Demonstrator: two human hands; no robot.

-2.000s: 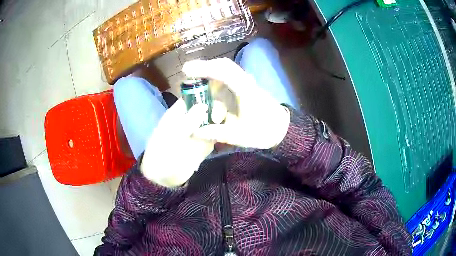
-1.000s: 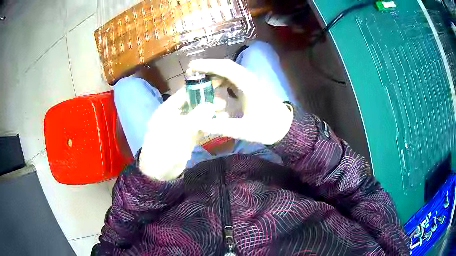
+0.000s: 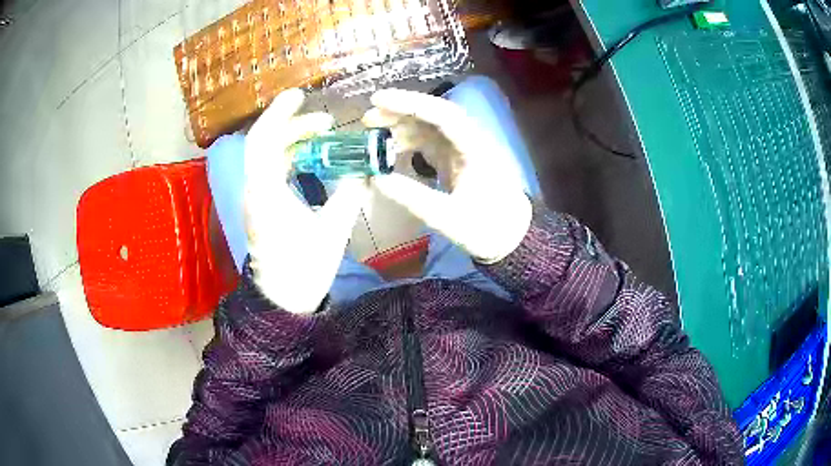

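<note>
A teal, translucent cylinder body [image 3: 342, 154] with a black ring and pale end on its right is held sideways above my lap. My left hand [image 3: 301, 205], in an off-white glove, grips its left part between thumb and fingers. My right hand [image 3: 465, 173], also gloved, has its thumb and fingertips around the black-ringed right end. The fingertips look overexposed, so the exact contact is hard to see.
A red stool [image 3: 137, 246] stands at the left. A brown carton [image 3: 273, 64] under a clear blister tray is beyond my knees. On the right, the green bench [image 3: 674, 182] bears another clear blister tray [image 3: 743, 173], a black cable and a blue tray [image 3: 756, 396] with metal parts.
The cylinder has turned from upright to sideways, its black-ringed end now to the right. My hands have moved apart to its two ends.
</note>
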